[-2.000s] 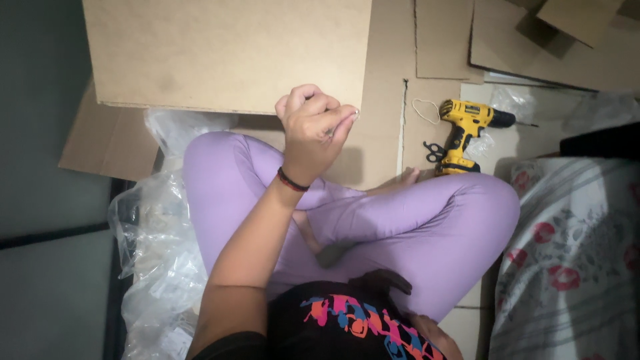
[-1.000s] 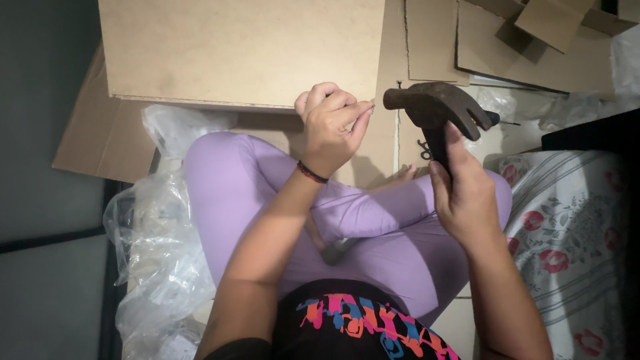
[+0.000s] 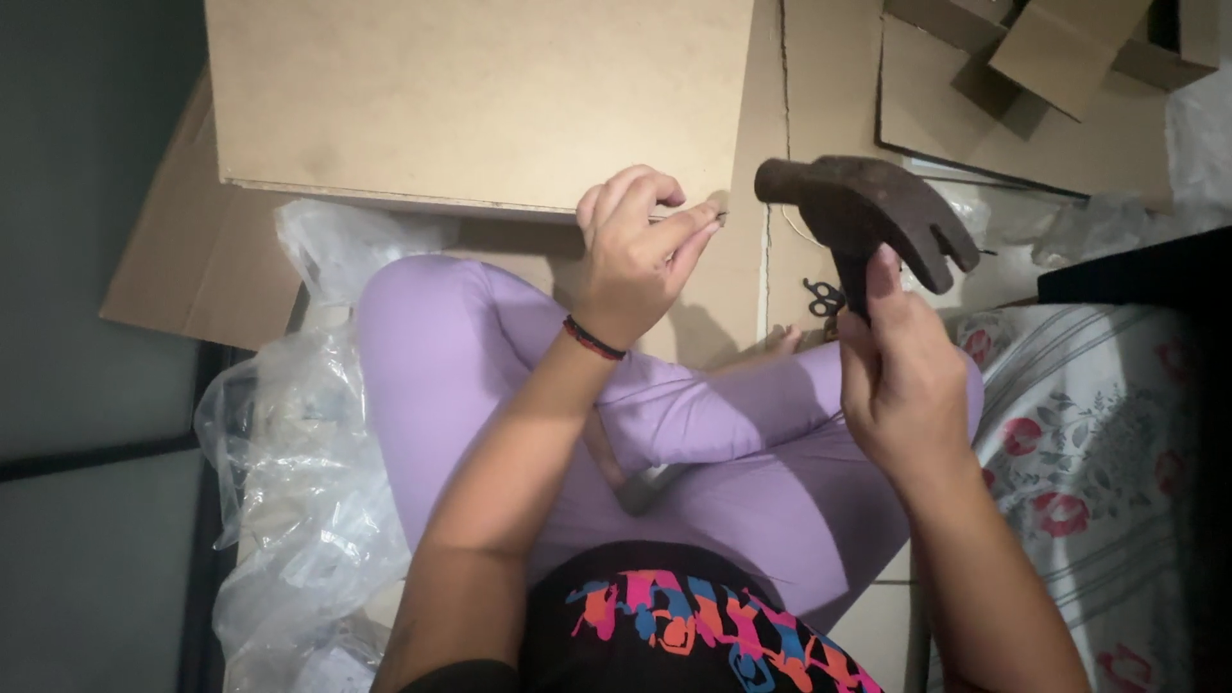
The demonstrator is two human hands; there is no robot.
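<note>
My left hand [image 3: 640, 241] is at the near right corner of a light brown board panel [image 3: 472, 96], pinching a small nail-like piece [image 3: 721, 218] between thumb and finger at the panel's edge. What exactly the piece is cannot be made out for certain. To its right, my right hand [image 3: 905, 375] grips a claw hammer [image 3: 866, 207] by its dark handle, just below the head. The hammer's striking face points left, toward the panel corner, with a gap between them.
Clear plastic wrap [image 3: 298, 462] lies to the left of my crossed legs. Flattened cardboard [image 3: 1039, 125] and small carton pieces are at the upper right. Black-handled scissors [image 3: 824, 297] lie behind the hammer. A floral cloth [image 3: 1088, 462] covers something on the right.
My right hand has come into view holding the hammer, which now covers the spot where the yellow drill showed. My left hand stays by the panel's corner.
</note>
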